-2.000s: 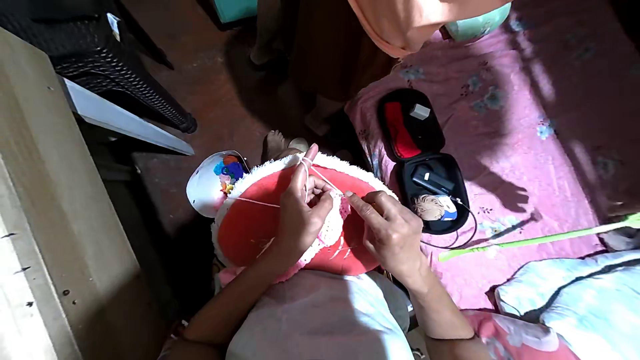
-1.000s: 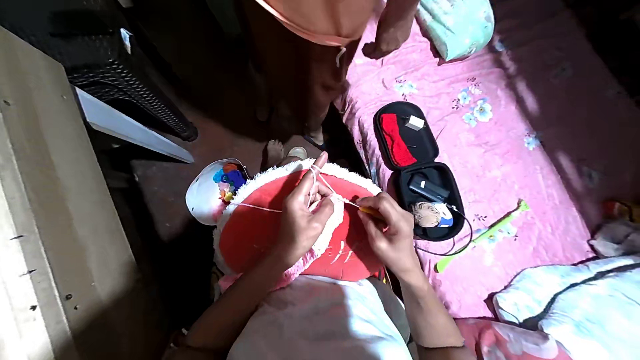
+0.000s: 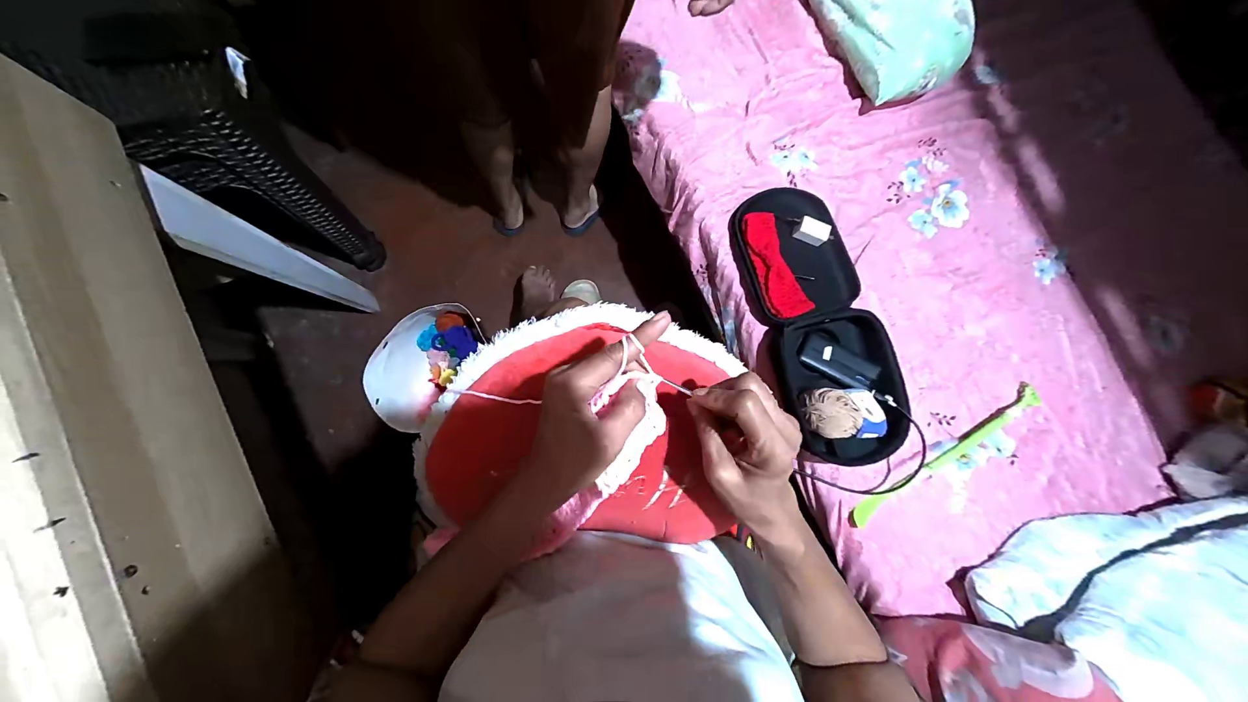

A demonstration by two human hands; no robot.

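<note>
My left hand (image 3: pixel 585 419) pinches a white and pink crocheted piece (image 3: pixel 634 458), with white yarn (image 3: pixel 497 397) looped over its raised index finger. The yarn runs left toward a white container (image 3: pixel 395 380) holding colourful small pieces. My right hand (image 3: pixel 746 439) grips a thin crochet hook (image 3: pixel 675 387), whose tip meets the work near the left fingers; its handle is hidden in the hand. Both hands are above a round red cushion with a fluffy white rim (image 3: pixel 487 439) on my lap.
On the pink floral bed sheet (image 3: pixel 1053 390) lie an open black case (image 3: pixel 848 292), with red knitting and a dark device, and a green strip (image 3: pixel 946 456). A black woven stool (image 3: pixel 263 166) and wooden furniture (image 3: pixel 117 390) stand left. A person's feet (image 3: pixel 546 210) are ahead.
The other person has moved back from the cushion; their orange garment and the hand by the bed have shifted up, mostly out of view. My hands stay over the cushion with yarn and hook.
</note>
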